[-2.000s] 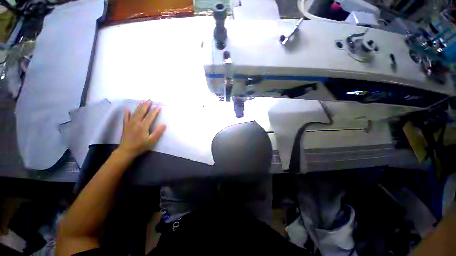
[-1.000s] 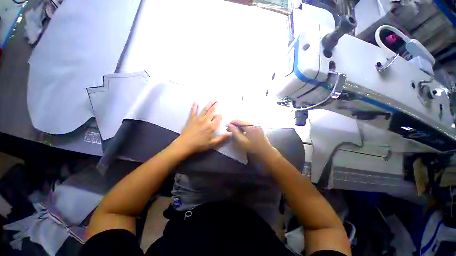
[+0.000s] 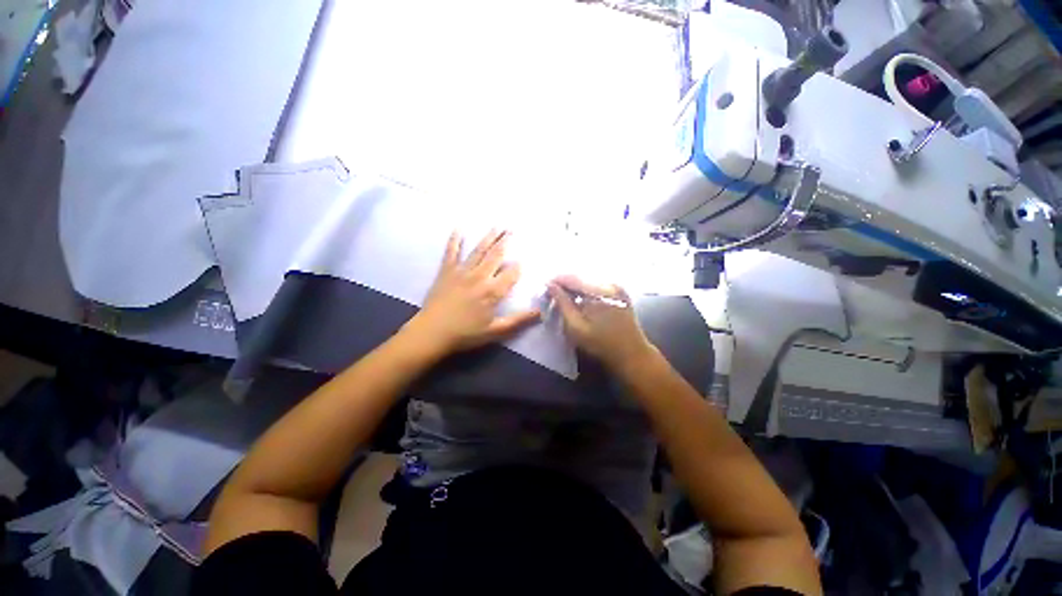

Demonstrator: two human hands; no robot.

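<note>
A cut panel (image 3: 384, 239), pale on its back with a dark grey face showing along the folded front edge, lies on the table in front of me. My left hand (image 3: 472, 297) lies on it with fingers spread, palm down. My right hand (image 3: 596, 317) is just to its right, fingers pinched on a thin stick-like marking pen (image 3: 600, 300) whose tip end is at the pale cloth. A dark grey rounded end (image 3: 681, 338) shows right of my right hand.
The white sewing machine (image 3: 745, 151) stands at right. A shaped cut piece (image 3: 774, 314) lies under its arm. A large pale panel (image 3: 163, 151) lies at left. A black thread cone with pink centre (image 3: 924, 84) is behind. Cloth heaps (image 3: 151, 477) lie below the table.
Since the first frame my right hand has come in with the pen, beside my left hand, and the view has turned. Over the last second the pen hand has shifted slightly right.
</note>
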